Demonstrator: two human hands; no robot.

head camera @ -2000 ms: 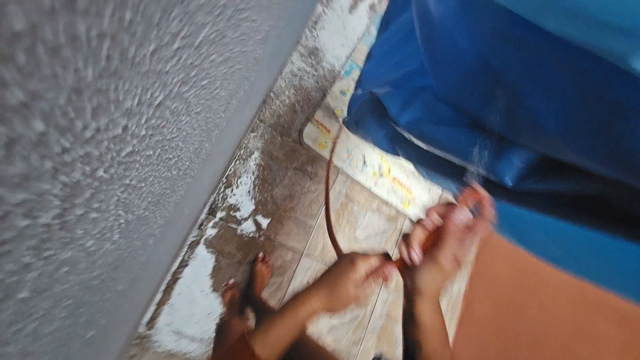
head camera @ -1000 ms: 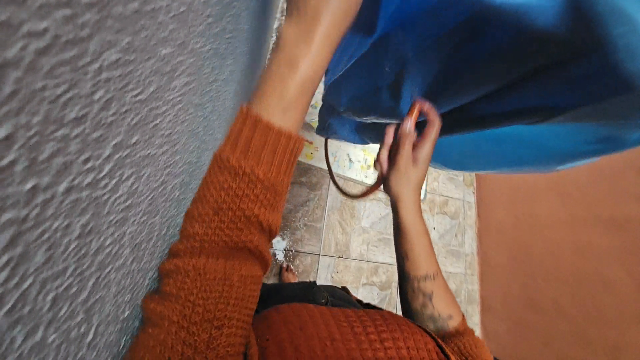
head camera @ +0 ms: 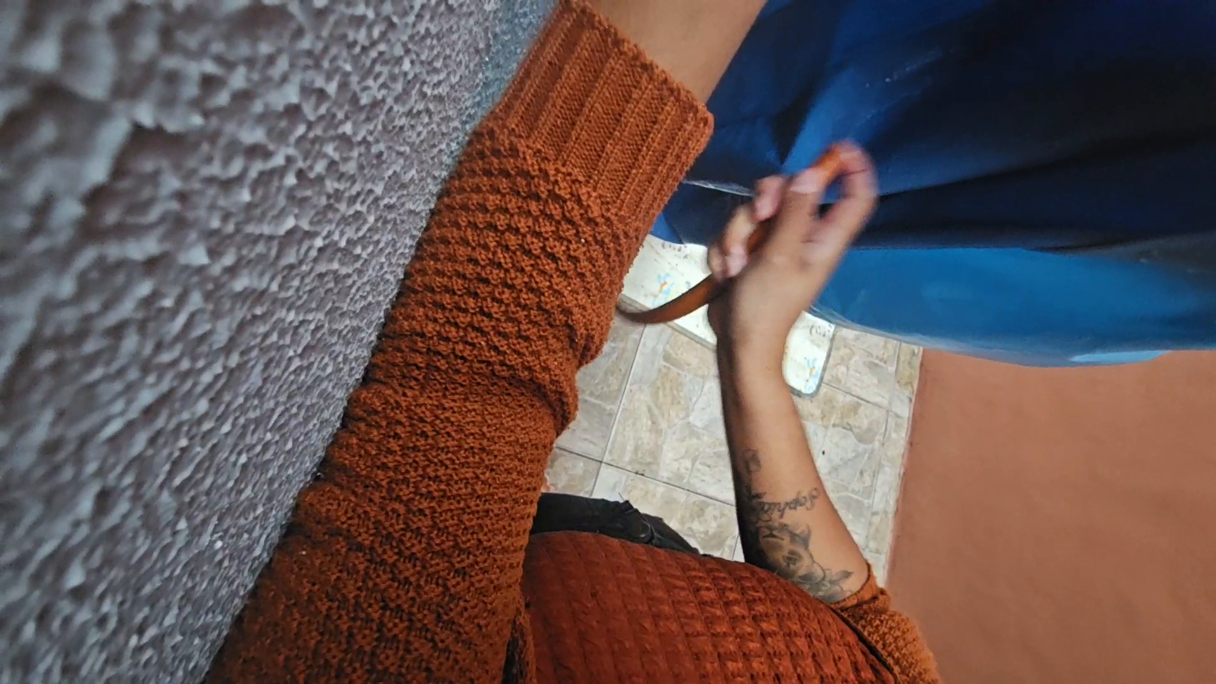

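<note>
A brown strap, leather-like, curves out from behind my left sleeve into my right hand. The fingers of that hand are closed around it, and its orange-brown end shows at the fingertips. Right behind the hand hangs a large blue cloth or sheet with dark folds. My left arm, in a rust-coloured knit sleeve, reaches up past the top edge, so the left hand is out of the picture. The strap's other end is hidden by the sleeve.
A rough grey textured wall runs close along the left side. An orange-brown flat surface lies at the right. Below are floor tiles and a pale mat or board with coloured prints, partly under the blue cloth.
Two seconds ago both hands were at the strap; my left hand has since gone up out of view. My right hand still holds the strap. The view has shifted.
</note>
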